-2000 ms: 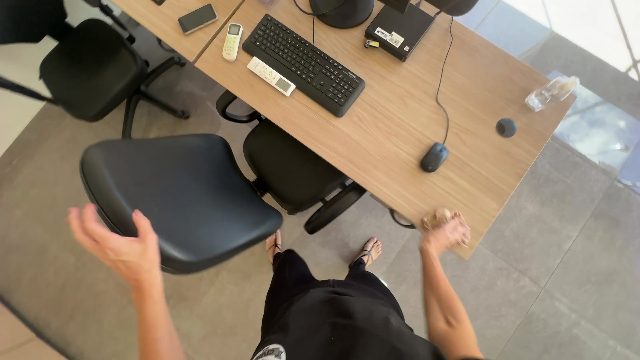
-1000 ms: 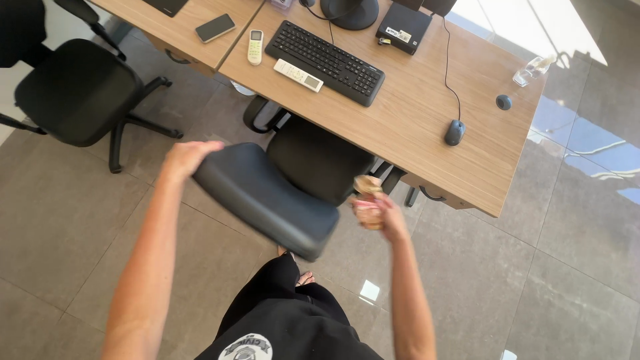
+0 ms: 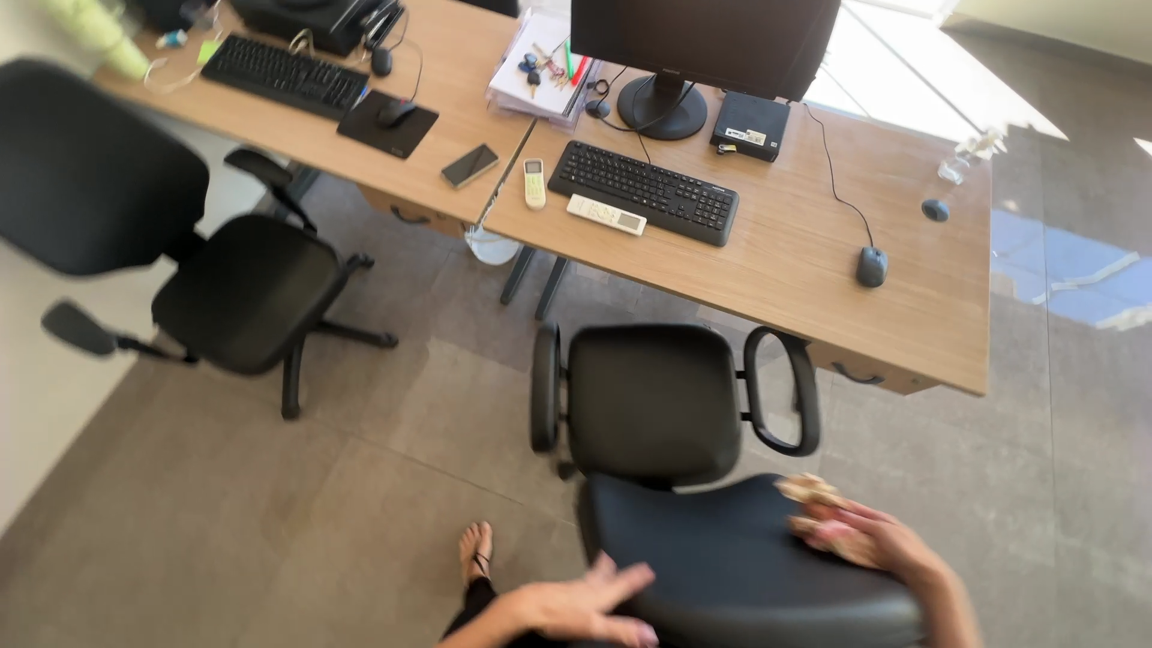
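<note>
A black office chair stands below me, its backrest (image 3: pixel 747 558) nearest my body and its seat (image 3: pixel 652 405) beyond, between two armrests. My right hand (image 3: pixel 868 535) holds a crumpled beige and pink cloth (image 3: pixel 823 517) against the right side of the backrest. At the backrest's left lower edge is my left hand (image 3: pixel 589 603), blurred, fingers spread, with nothing in it; whether it touches the backrest I cannot tell.
Ahead is a wooden desk (image 3: pixel 774 270) with a keyboard (image 3: pixel 643 191), two remote controls, a monitor (image 3: pixel 702 40), a small black box and a mouse (image 3: pixel 871 267). Another black chair (image 3: pixel 247 292) stands at the left by a second desk, which holds a phone (image 3: pixel 470 166).
The chair stands farther out from the desk and is turned. My right hand, at the desk corner two seconds ago, is now on the backrest with the cloth. The view has shifted a lot.
</note>
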